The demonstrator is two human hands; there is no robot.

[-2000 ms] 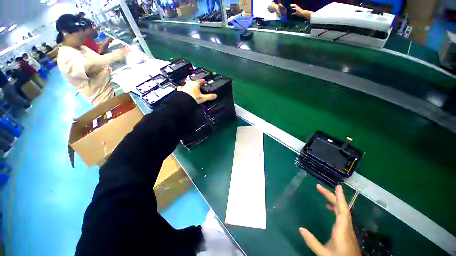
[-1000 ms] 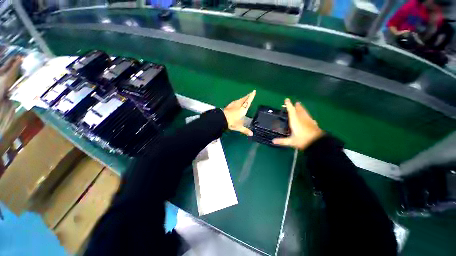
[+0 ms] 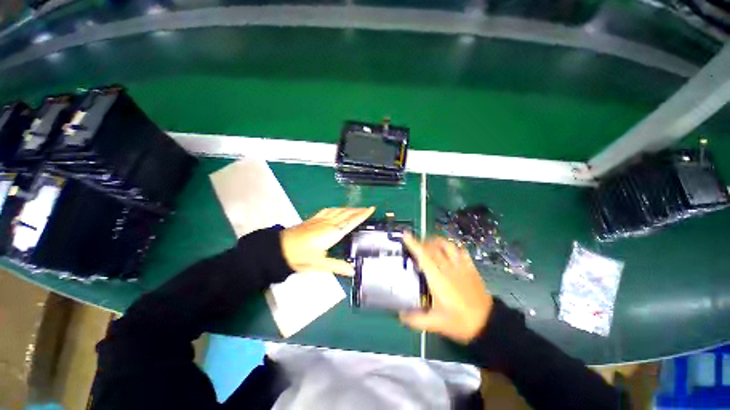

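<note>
A display module (image 3: 390, 280) with a black frame and silver-white back lies between my hands, slightly blurred. It seems to have another dark module under or behind its far edge. My right hand (image 3: 450, 287) grips its right edge, fingers at the far corner and thumb near the front corner. My left hand (image 3: 318, 242) is at its left edge, fingers stretched over the far left corner and thumb touching the side; whether it grips is unclear. A near stack of modules (image 3: 372, 152) stands on the white rail ahead.
Tall supply stacks (image 3: 120, 148) stand at left. A pale board (image 3: 254, 200) lies partly under my left forearm. A pile of small parts (image 3: 484, 232) is right of my hands, then a clear plastic bag (image 3: 590, 290) and the right-hand stack (image 3: 656, 196). The white rail (image 3: 496, 164) borders the green conveyor.
The view has swung right and down. My hands have left the near stack on the rail and come closer to me, now around a silver-backed module. The parts pile and bag have come into view.
</note>
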